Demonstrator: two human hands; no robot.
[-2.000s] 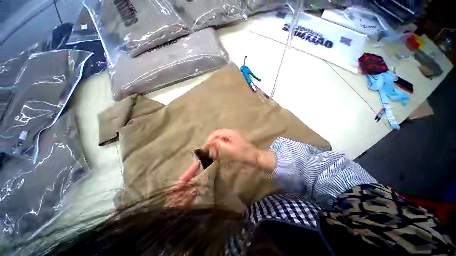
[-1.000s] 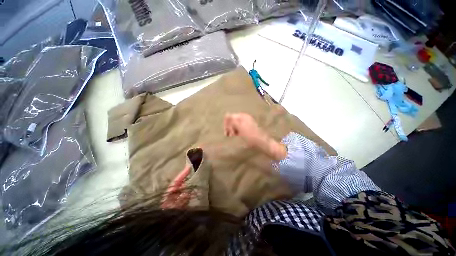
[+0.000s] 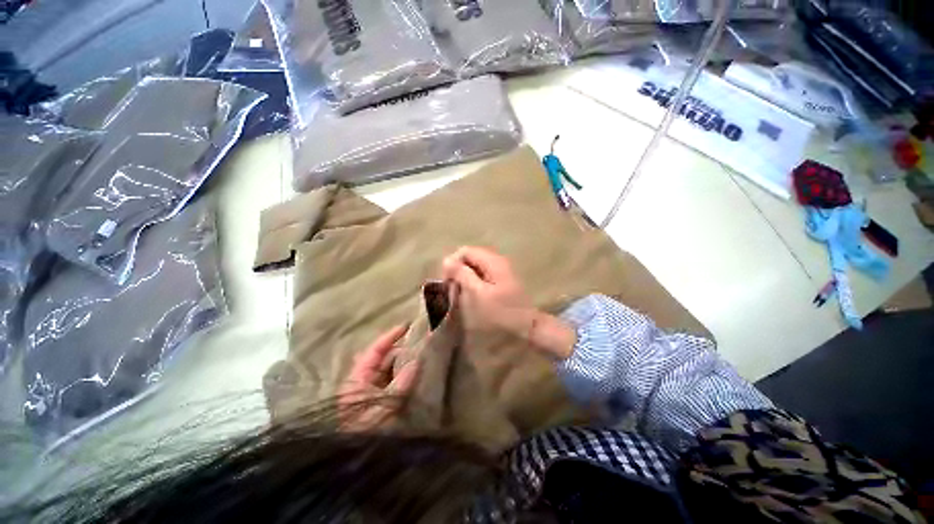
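A tan garment (image 3: 492, 220) lies spread on the cream table in front of me. A folded sleeve with a stitched end (image 3: 323, 217) lies at its upper left. My right hand (image 3: 486, 292) pinches the cloth beside a short opening with a dark inside (image 3: 437, 304). My left hand (image 3: 379, 384) holds the cloth at the lower left of the opening; hair partly hides it. Teal-handled snips (image 3: 559, 179) lie at the garment's upper right edge.
Bagged grey-brown garments lie at the back (image 3: 410, 131) and left (image 3: 133, 266). White polybags with black lettering (image 3: 707, 118), a red-and-black pouch (image 3: 820, 185) and light-blue cloth (image 3: 845, 241) lie at the right. A pale strip (image 3: 666, 123) crosses the view above the table.
My right hand has come back left to the opening and now pinches its edge. The opening is lifted, and my left fingers show more. The view has shifted, so things appear further right.
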